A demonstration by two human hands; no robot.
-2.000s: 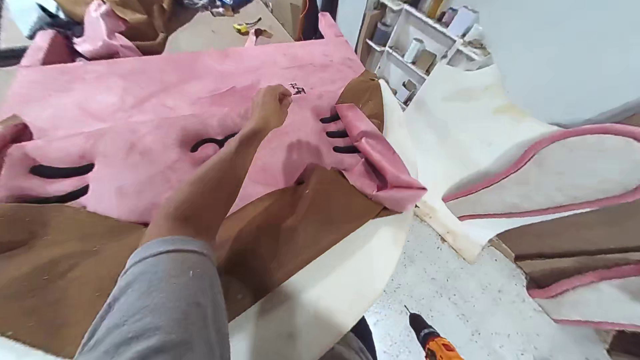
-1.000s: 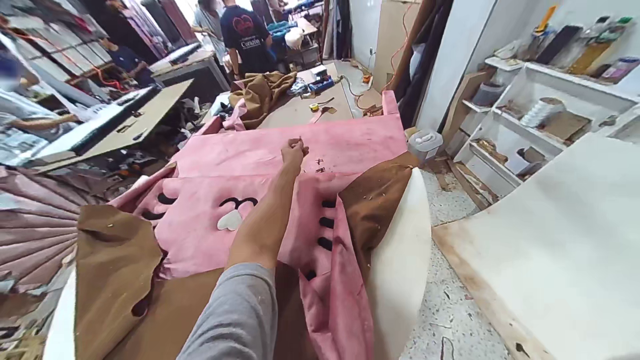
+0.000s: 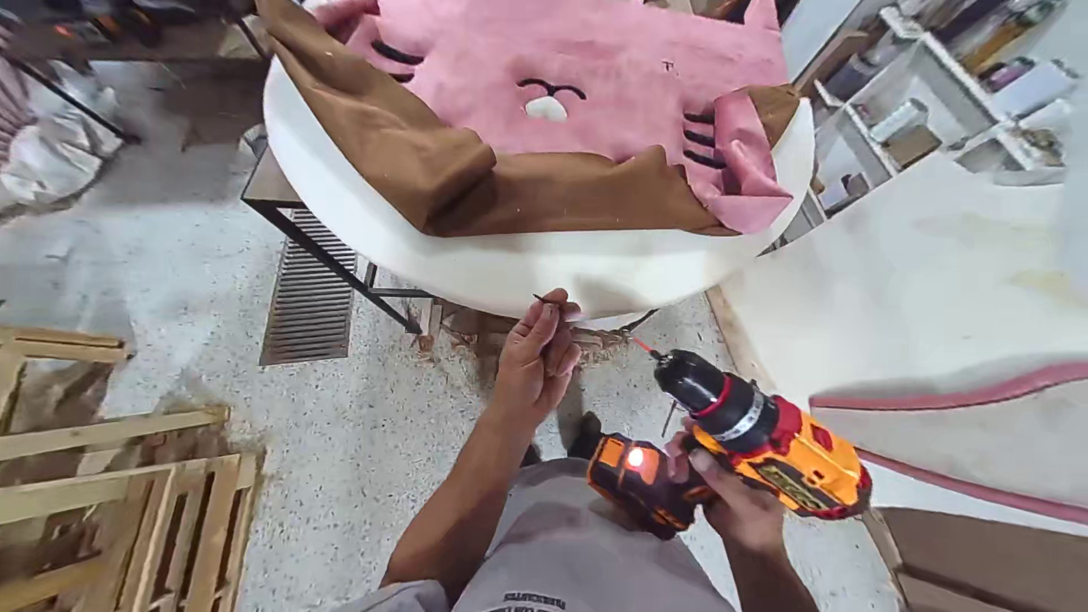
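Observation:
My left hand (image 3: 537, 353) pinches a small dark screw (image 3: 546, 299) between thumb and fingertips, beside the near edge of a white rounded board (image 3: 544, 263). In my right hand (image 3: 735, 501) is an orange and black cordless drill (image 3: 765, 438), its red-tipped bit pointing up and left toward the board's edge. Over the board lies pink plush fabric (image 3: 612, 51) with a stitched face and dark stripes. Brown cloth (image 3: 561, 191) is joined along its near side. One pink corner (image 3: 744, 183) is folded over at the right.
A dark metal table frame (image 3: 323, 263) stands under the board. Wooden slatted frames (image 3: 161, 510) lie at the lower left. White shelves (image 3: 931, 85) with spools are at the upper right. A large white panel with pink edging (image 3: 935, 280) fills the right side.
The arm that reached over the pink fabric has drawn back. Both hands now show near the board's close edge, with the drill held up. The view has tilted down.

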